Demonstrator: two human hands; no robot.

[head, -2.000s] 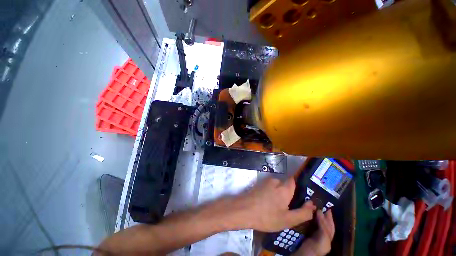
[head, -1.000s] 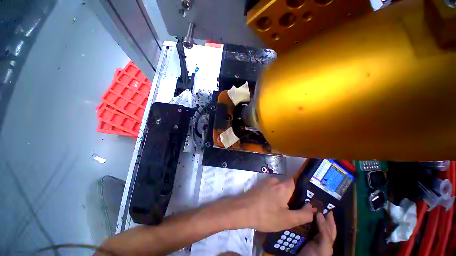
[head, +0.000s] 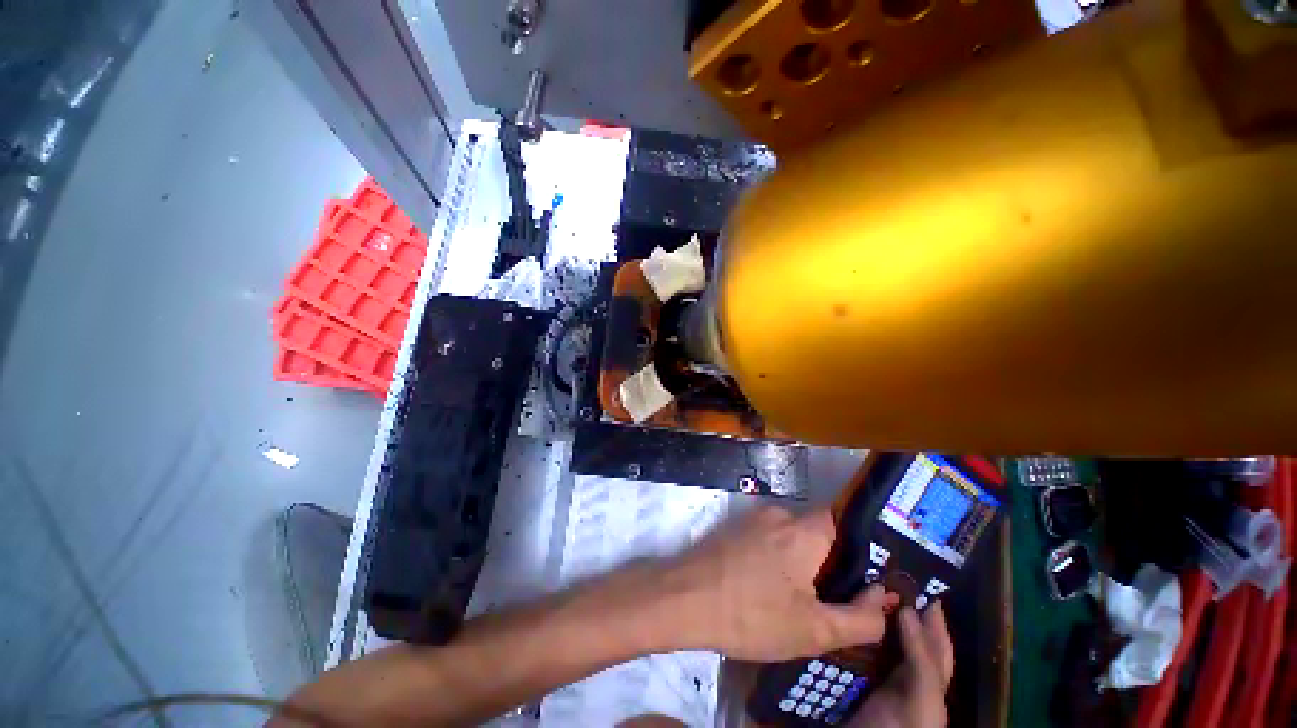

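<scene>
The black teach pendant (head: 871, 529) lies tilted in my hands at the lower right, its screen lit blue-white and its white number keys showing below. My left hand (head: 775, 590) is shut on its left side, the thumb over the middle buttons. My right hand (head: 917, 668) holds its lower right side, with fingertips by the same buttons; the bottom edge partly cuts this hand off. The big gold cylinder (head: 996, 270) hangs over the black and copper-brown fixture (head: 626, 334) and hides its right part. Cream tape pieces (head: 646, 394) are on the fixture.
A long black cover (head: 452, 469) lies left of the fixture on the white-silver base (head: 605, 526). Red trays (head: 349, 292) sit beyond its left edge. A gold bracket with holes (head: 839, 64) is above. Clear cups and white tissue (head: 1142, 626) are on the green bench at right.
The gold cylinder and bracket have shifted slightly left in the view. The fixture has shifted very slightly left too. My hands stay on the pendant in nearly the same pose.
</scene>
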